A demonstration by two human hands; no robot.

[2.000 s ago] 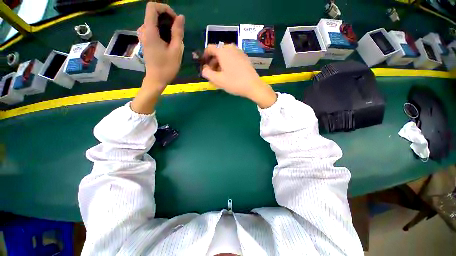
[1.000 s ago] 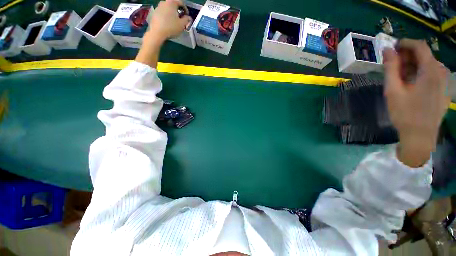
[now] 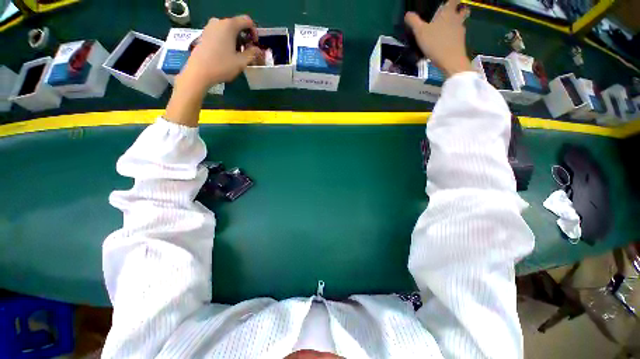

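My left hand (image 3: 223, 52) is at the open white box base (image 3: 269, 76), its fingers closed on a small dark bundle at the box's left edge. A white and blue lid with a watch picture (image 3: 318, 57) stands right beside that box. My right hand (image 3: 441, 38) is above another open box base (image 3: 396, 78), holding a flat black insert (image 3: 414, 26), partly hidden by the fingers. Dark contents with a pale piece show inside that box. A small pile of black shiny bundles (image 3: 228, 182) lies on the bench beside my left sleeve.
A stack of black inserts (image 3: 520, 158) is mostly hidden behind my right sleeve. A dark heap (image 3: 588, 200), a pale ring (image 3: 561, 176) and a crumpled white cloth (image 3: 563, 214) lie far right. More boxes (image 3: 42, 83) line both sides beyond the yellow strip (image 3: 316, 118).
My right hand has moved from above the insert stack at the right to the box base, now with a black insert. My left hand stays at a box, and the view has shifted.
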